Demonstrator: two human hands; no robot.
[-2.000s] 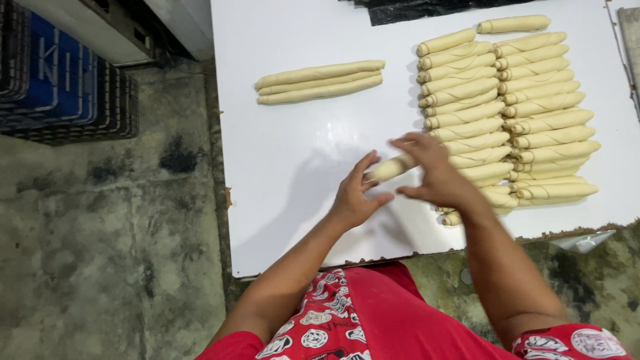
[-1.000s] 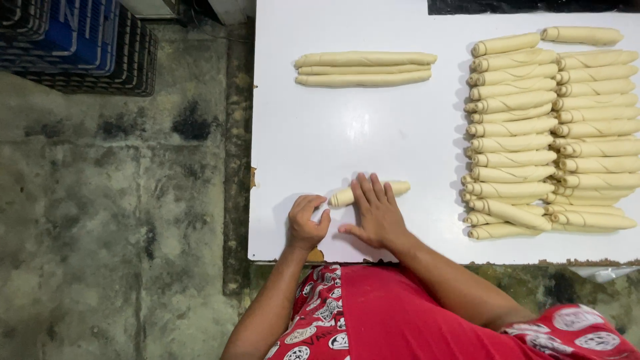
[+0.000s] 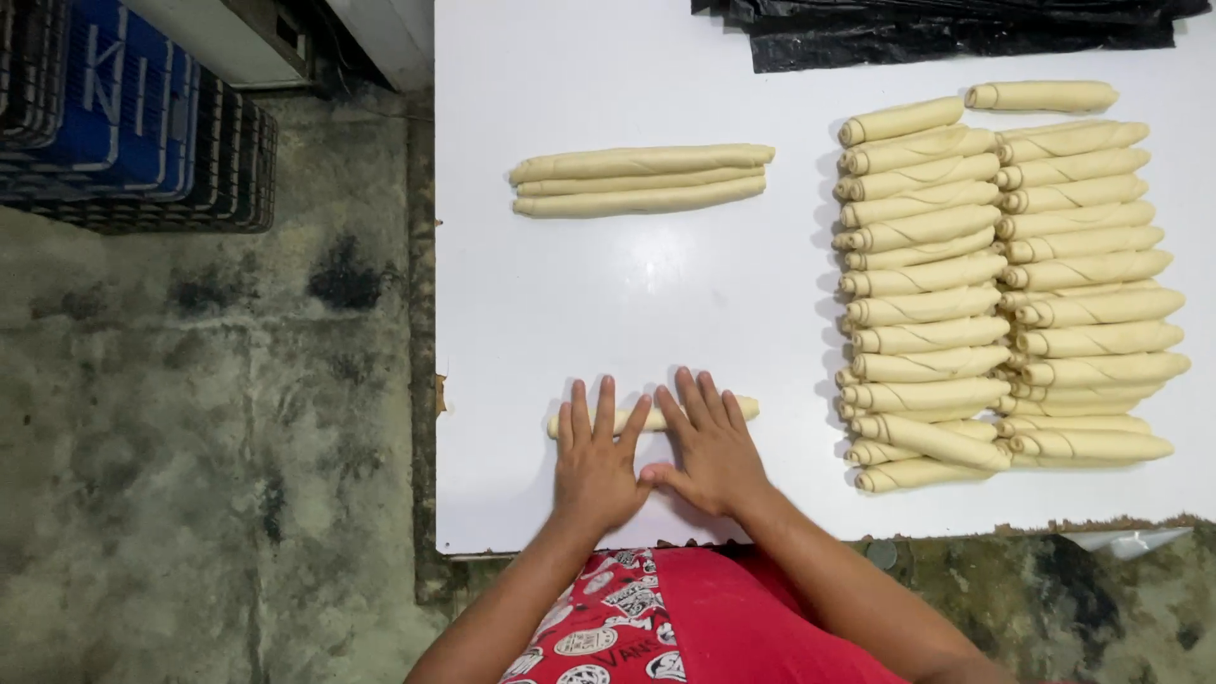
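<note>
Both of my hands lie flat, fingers apart, over one rolled piece of dough (image 3: 653, 418) near the front edge of the white table. The fingers of my left hand (image 3: 598, 456) cover its left part, and my right hand (image 3: 711, 442) covers its right part; the two thumbs meet or nearly meet. Both ends of the roll show beyond the fingers. Farther back, several longer, thinner dough rolls (image 3: 641, 180) lie side by side. At the right, many shorter coiled dough rolls (image 3: 926, 309) are stacked in two columns, one roll slanting across the front.
Black plastic sheeting (image 3: 959, 33) lies at the table's far edge. Blue and black plastic crates (image 3: 128, 104) are stacked on the concrete floor (image 3: 190, 427) at the left. The worn front edge of the table (image 3: 1102, 525) runs close to my body.
My left hand has come from beside the roll onto it, and the roll now looks longer and thinner. Two seconds ago both hands held a short roll near the stacked ones.
</note>
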